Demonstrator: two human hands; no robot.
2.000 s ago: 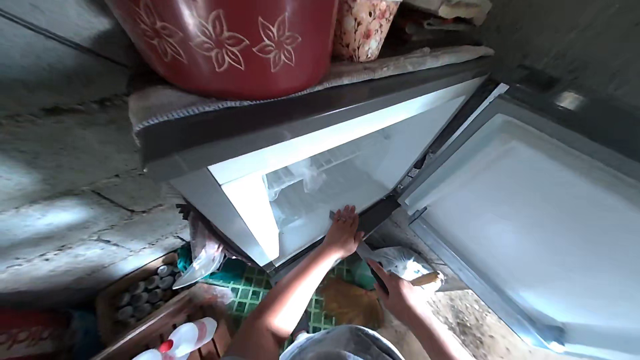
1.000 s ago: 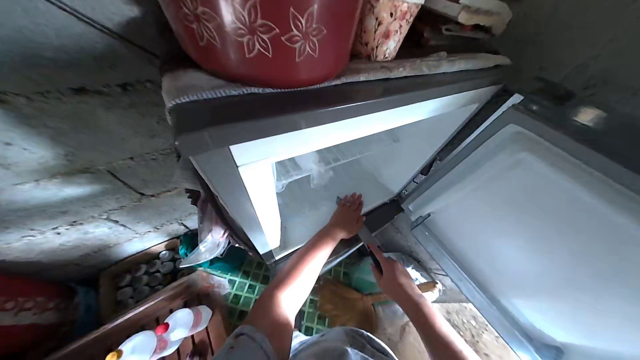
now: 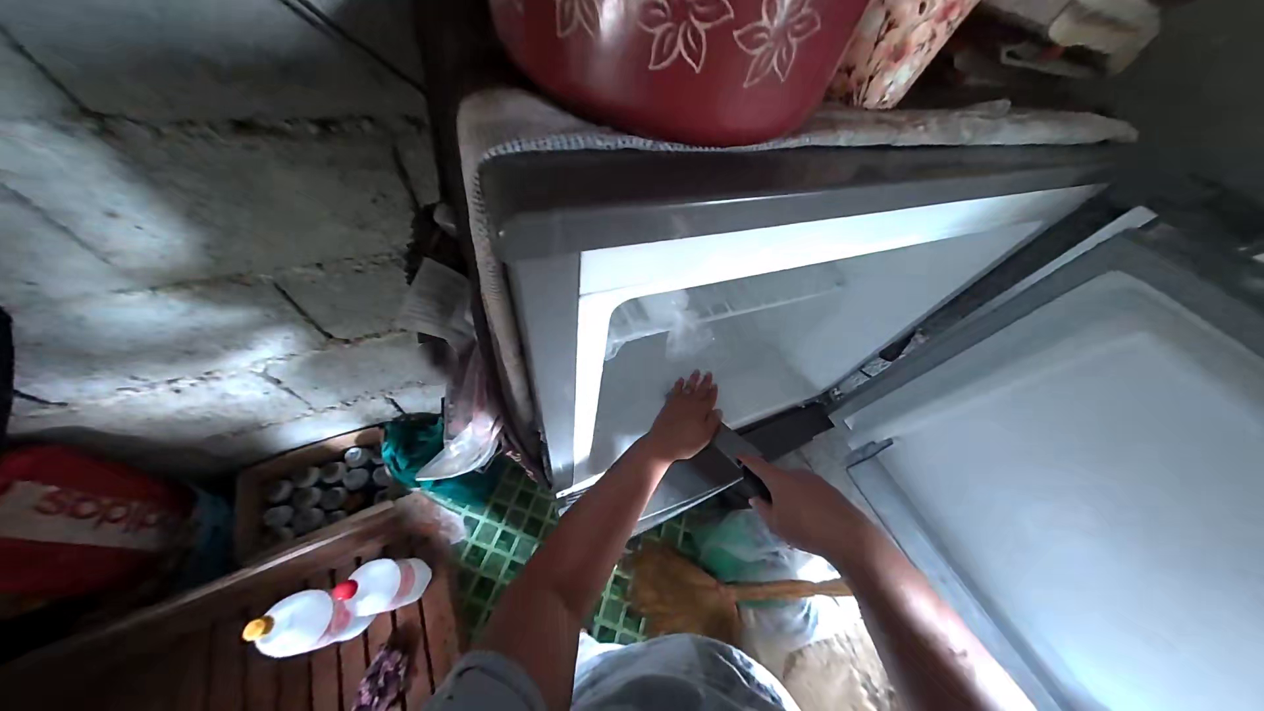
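Observation:
The freezer compartment (image 3: 750,365) of a dark grey refrigerator stands open, with frost and a wire rack (image 3: 731,304) inside. My left hand (image 3: 686,420) rests with fingers spread at the compartment's lower front edge and holds nothing that shows. Just to its right, my right hand (image 3: 790,499) is closed around the dark handle of a flat-bladed tool, perhaps a knife (image 3: 733,446). The blade points up and left, with its tip close to my left hand. The open freezer door (image 3: 1096,474) hangs at the right.
A red basin (image 3: 691,69) with flower patterns sits on cloth atop the refrigerator. Plastic bags (image 3: 469,415) hang at its left side, by a block wall. At the lower left are a wooden bench (image 3: 247,662) with plastic bottles (image 3: 306,622) and a crate of cans (image 3: 316,499). A broom (image 3: 691,592) lies below.
The view has shifted, so the refrigerator sits farther right. Both hands stay near the compartment's front edge; the right hand still holds the tool.

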